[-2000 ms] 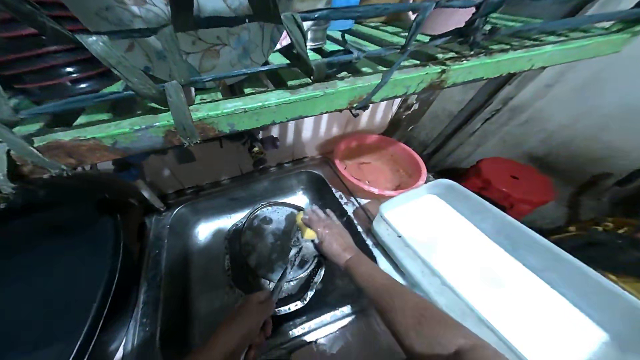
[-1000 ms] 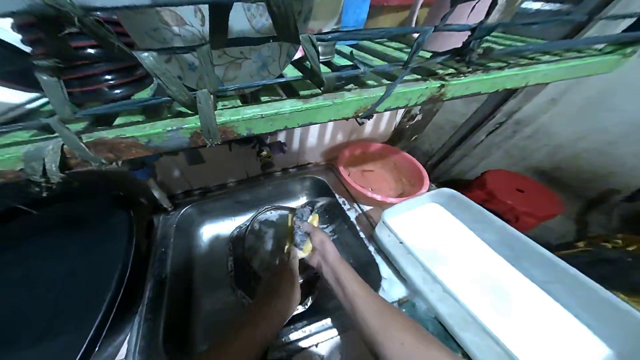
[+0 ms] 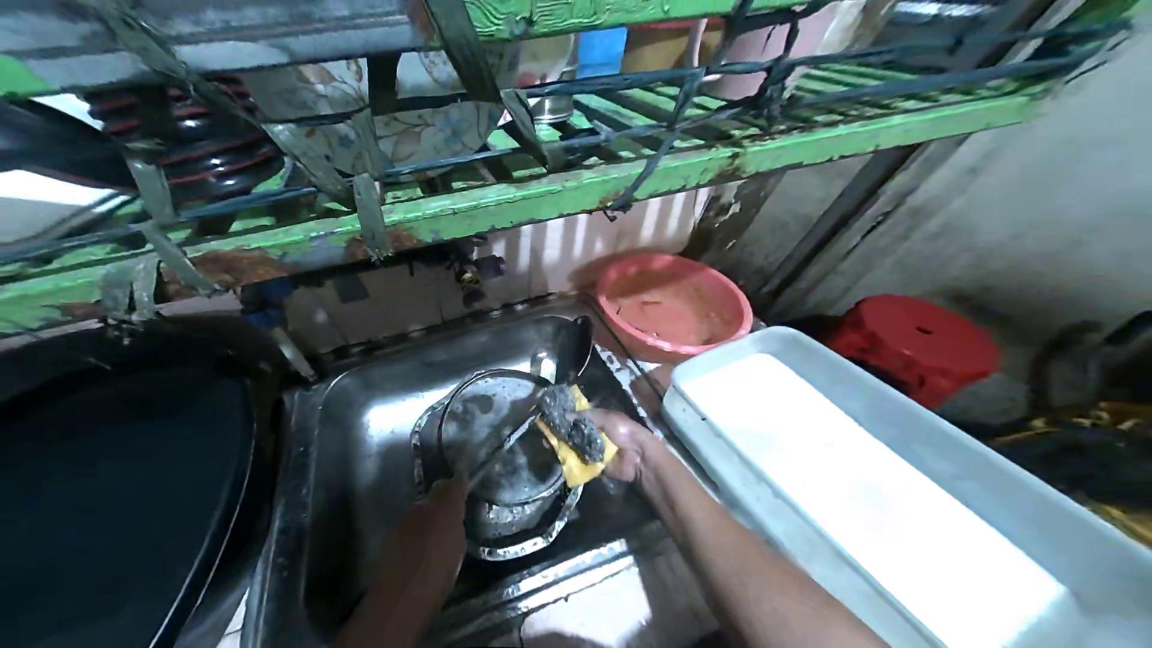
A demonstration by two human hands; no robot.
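My left hand is closed on the near end of a thin metal utensil, perhaps a knife or spoon, which slants up to the right. In my right hand is a yellow sponge with a grey scouring pad on its face, by the utensil's far end. Under them a round pot lid or pan and a wider metal vessel with a wavy rim sit in the steel sink. Which part of the utensil my fingers cover cannot be told.
A pink plastic basin stands behind the sink, a long pale tub to its right, and a red plastic stool beyond. A large black basin or pan is at the left. A green dish rack with bowls hangs low above.
My hands were together around the sponge a second ago; now they are apart, with the sponge held to the right and its grey pad showing. The view takes in more of the rack.
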